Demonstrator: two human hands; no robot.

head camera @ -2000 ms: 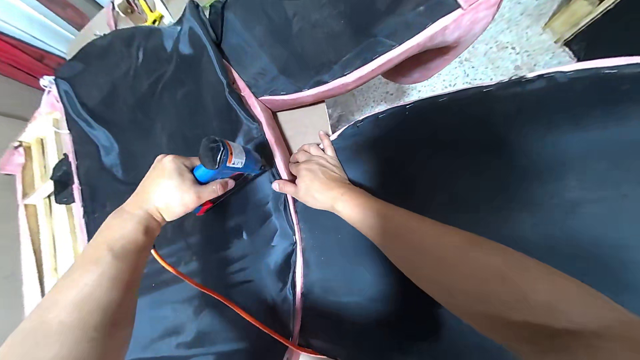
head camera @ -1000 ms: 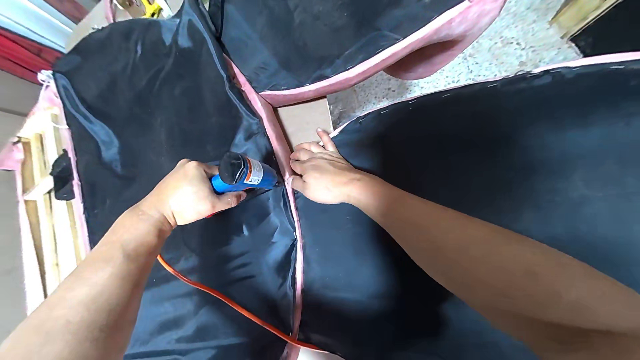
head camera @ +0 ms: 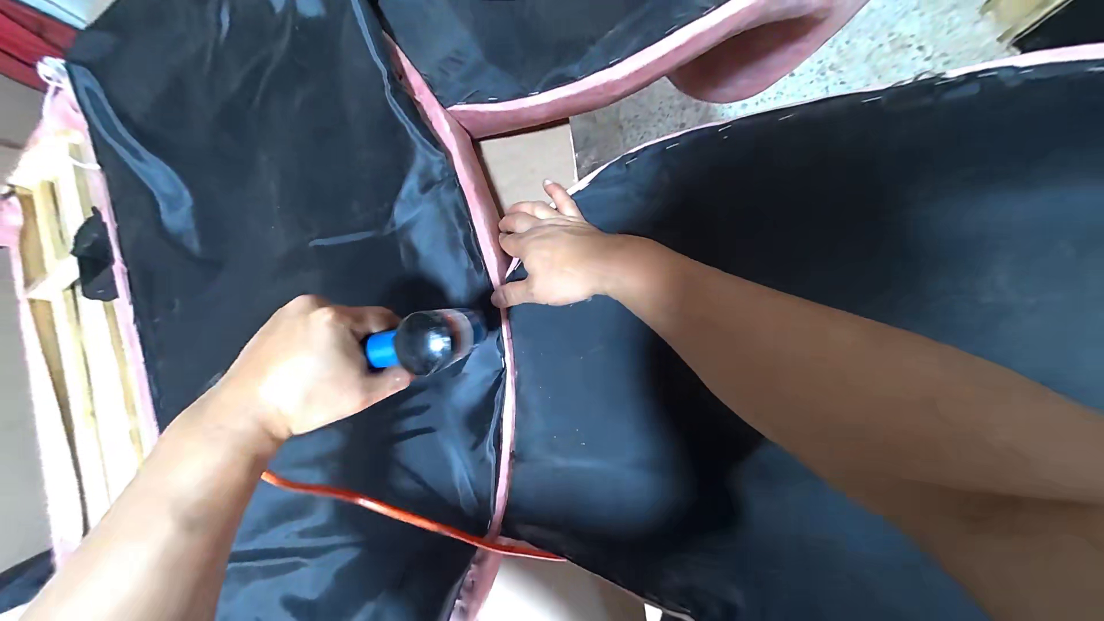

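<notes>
My left hand [head camera: 323,362] is closed around a blue pneumatic staple gun [head camera: 431,341] with a dark rounded top. Its nose points toward the edge of the black lining fabric [head camera: 259,198], beside the pink upholstery seam [head camera: 474,190]; the tip itself is hard to make out. With fingers spread, my right hand [head camera: 561,254] presses at the seam where a second black-covered panel [head camera: 776,224] meets it. An orange air hose [head camera: 379,507] runs from beneath my left forearm across the black fabric to the seam.
Bare wooden frame slats [head camera: 73,328] show at the left edge. A third black panel with a pink border [head camera: 638,73] lies at the top. A tan board [head camera: 530,164] shows in the gap above my right hand, with speckled floor [head camera: 837,65] beyond it.
The staple gun has turned in my left hand, its rounded top now more toward the camera. My right hand stays near the same junction, its thumb now at the seam. The view has shifted slightly.
</notes>
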